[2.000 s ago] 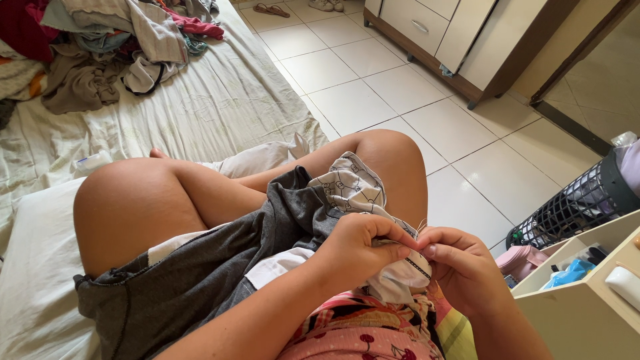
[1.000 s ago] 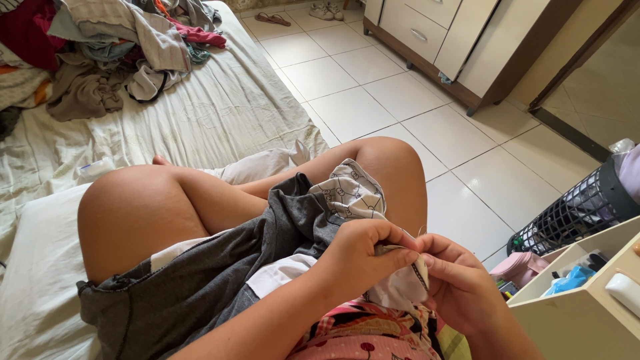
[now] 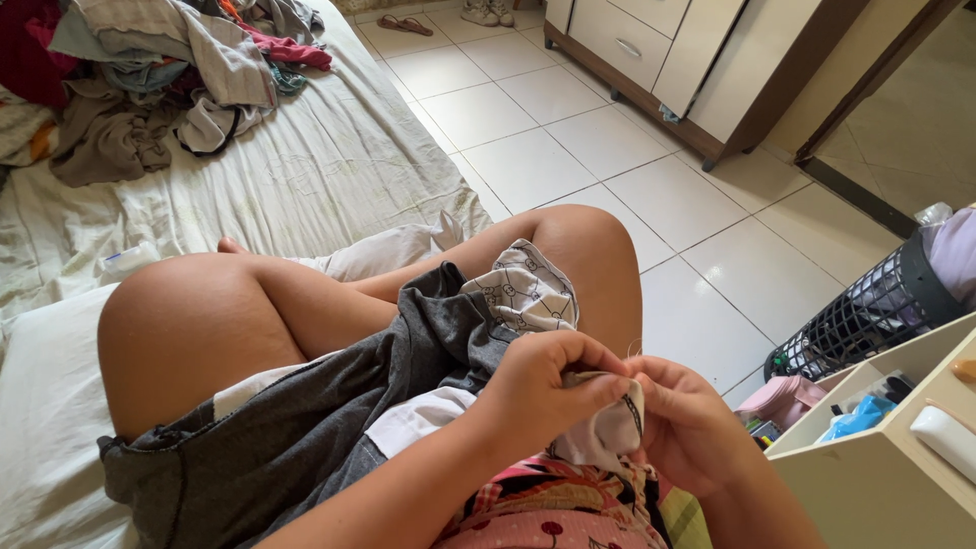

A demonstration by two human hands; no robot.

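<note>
Across my lap lies a dark grey and white garment [image 3: 305, 427], with a white patterned part [image 3: 526, 293] resting near my right knee. My left hand [image 3: 557, 381] pinches a white edge of the cloth, which has a dark seam line, between thumb and fingers. Close against it, my right hand [image 3: 679, 419] grips the same edge, fingertips nearly touching those of the left. A fine light thread [image 3: 634, 347] shows just above the fingertips. Whether a needle is between the fingers cannot be told.
A heap of clothes [image 3: 175, 69] lies on the bed [image 3: 366, 152]. At the right are a black mesh basket [image 3: 862, 320] holding cloth and an open cream drawer unit [image 3: 862, 488] with small items. A white and brown cabinet [image 3: 656, 53] stands on the tiled floor beyond.
</note>
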